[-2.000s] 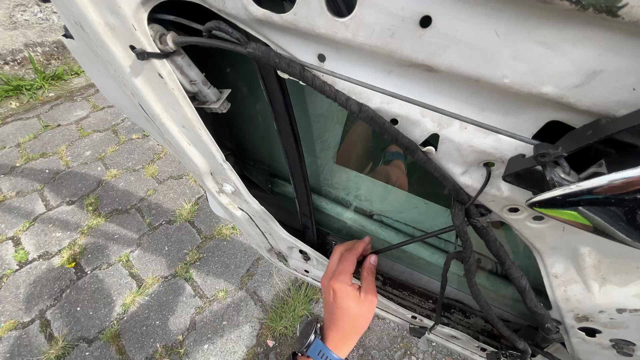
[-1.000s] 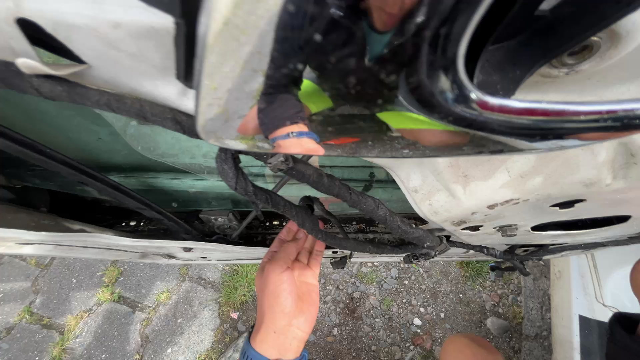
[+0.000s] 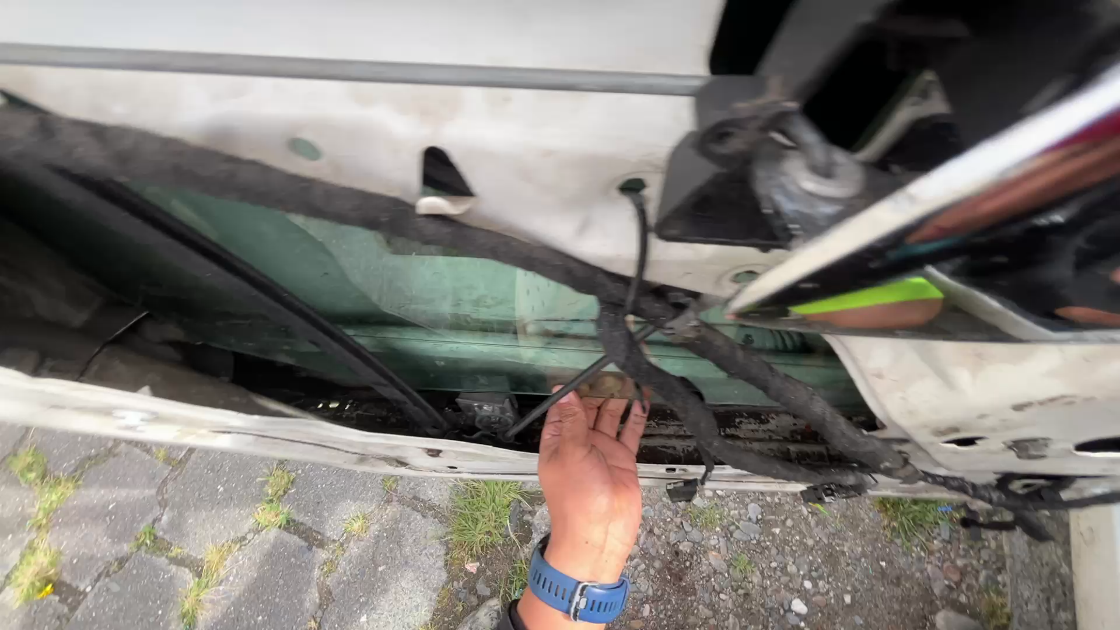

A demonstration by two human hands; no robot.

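Note:
My left hand, with a blue watch strap on the wrist, reaches palm up into the lower opening of a white car door panel. Its thumb tip lies against or close beside a thin black rod, and its fingertips are at the lower part of the greenish window glass; whether they grip anything is unclear. Just right of the fingers hangs a black cloth-taped wiring harness. A small metal bracket sits left of the thumb. My right hand is out of view.
A black window channel slants across the opening. At the upper right, a blurred shiny mirror-like part juts in front of the door. A connector hangs at the lower edge, above paving stones and gravel.
The view has shifted a lot. My left hand stays at the lower edge of the opening; one second ago it was beside the looped harness, and now its fingertips are near the rod and glass.

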